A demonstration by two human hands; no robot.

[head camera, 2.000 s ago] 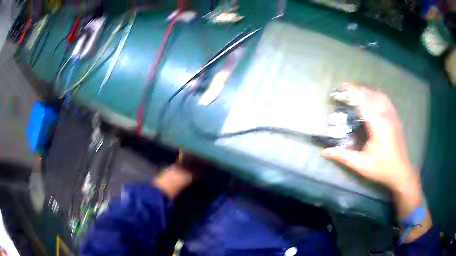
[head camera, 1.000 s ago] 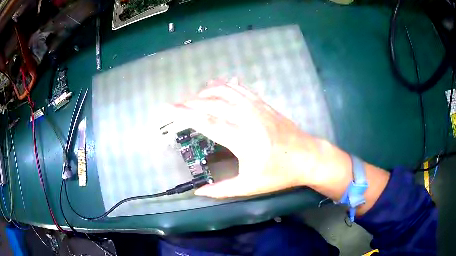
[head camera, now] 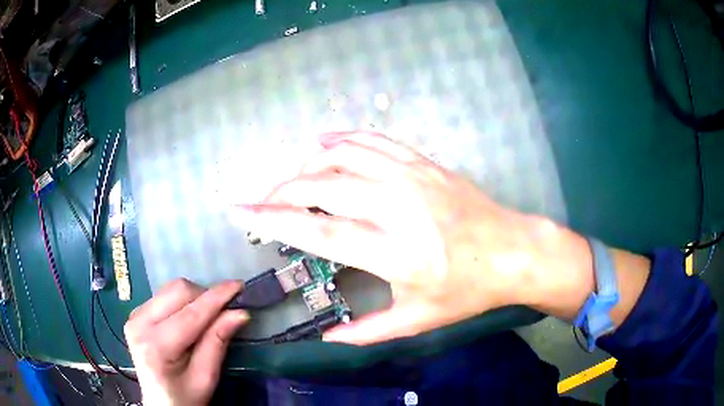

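Observation:
A small green circuit board [head camera: 324, 272] with silver ports lies near the front edge of the pale mat [head camera: 230, 119]. My right hand [head camera: 397, 230] arches over it, with fingers and thumb around its edges, hiding much of it. My left hand [head camera: 186, 329] pinches a black cable plug [head camera: 260, 291]. The plug's silver metal end is at the board's left side, by a port; I cannot tell how far it is inserted. A second thin black plug [head camera: 306, 327] sits at the board's front corner, beside my right thumb.
Tweezers [head camera: 103, 198] and a strip with a speckled handle [head camera: 121, 266] lie left of the mat. Beyond them are a second small board [head camera: 77, 127] and red and black wires [head camera: 49, 246]. A black cable [head camera: 663, 95] loops at the right rear.
My left hand has come into view with the black plug held at the board. My right hand still covers the board. The view has shifted slightly.

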